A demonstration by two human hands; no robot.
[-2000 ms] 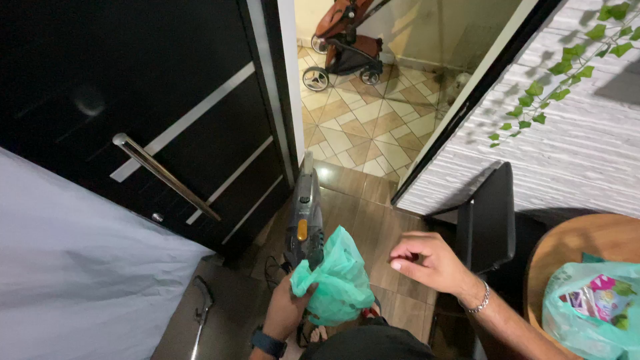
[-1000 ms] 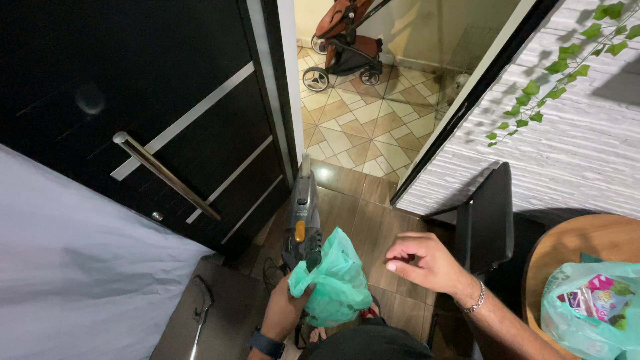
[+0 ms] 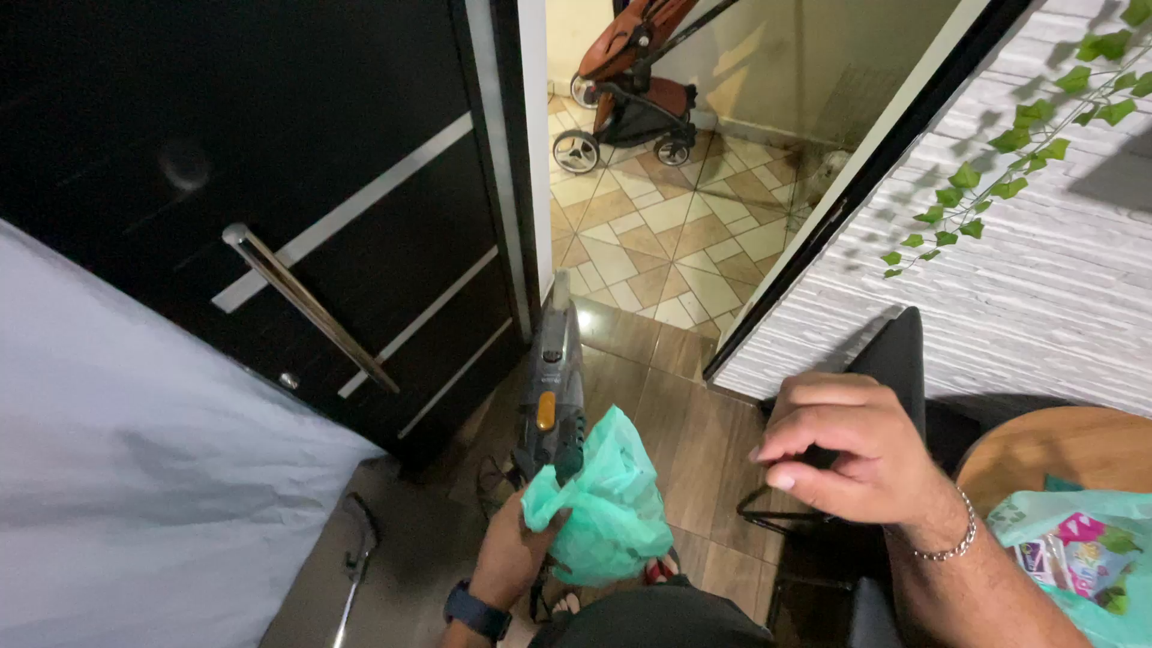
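At the lower middle, my left hand (image 3: 515, 551), with a dark watch on its wrist, grips a green plastic bag (image 3: 612, 508). A grey and black handheld vacuum cleaner (image 3: 551, 387) with an orange button points away just beyond that hand; its rear end is covered by the bag, and whether the hand also holds it cannot be told. My right hand (image 3: 850, 445), with a chain bracelet on the wrist, hangs in the air right of the bag, fingers curled and thumb apart, holding nothing visible.
A black door (image 3: 432, 225) stands open at left beside a white curtain (image 3: 144, 432). A brown stroller (image 3: 643, 99) is beyond the doorway. At right are a black chair (image 3: 895, 369) and a round wooden table (image 3: 1062, 441) bearing another green bag (image 3: 1071, 517).
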